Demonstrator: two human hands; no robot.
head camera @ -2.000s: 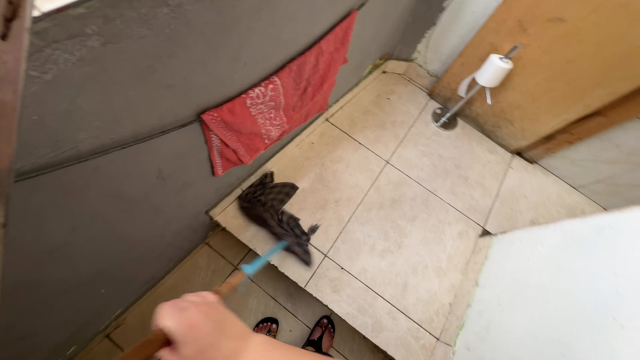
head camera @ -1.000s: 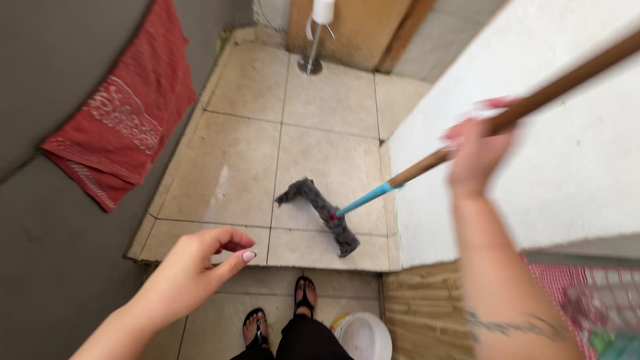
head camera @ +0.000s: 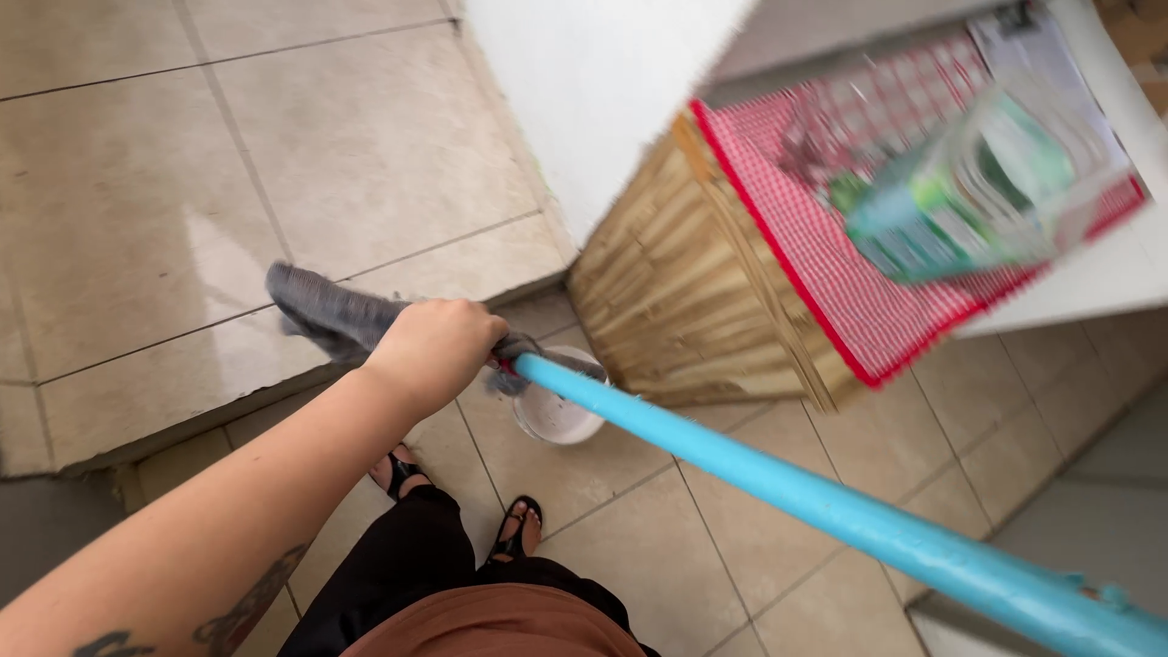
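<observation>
My left hand [head camera: 440,347] reaches in from the lower left and is closed around the dark grey cloth [head camera: 333,306] at the head of a floor mop or squeegee. The light-blue handle [head camera: 776,474] slants from the head down to the lower right corner. One end of the cloth lies left of my hand, above the edge of the raised tiled step; the other hangs over the white bucket [head camera: 557,415] on the lower floor. My right hand is out of view.
A wooden cabinet [head camera: 693,274] stands right of the bucket, topped by a red-and-white checked cloth [head camera: 785,210] and a blurred green-and-clear plastic container [head camera: 976,192]. A white wall [head camera: 593,82] rises behind. My sandalled feet [head camera: 516,534] are on the floor tiles.
The mop head has come off the step's tiles toward the bucket. My left hand, empty and apart from it before, has taken hold of its cloth. My right hand has left the view, which has swung right.
</observation>
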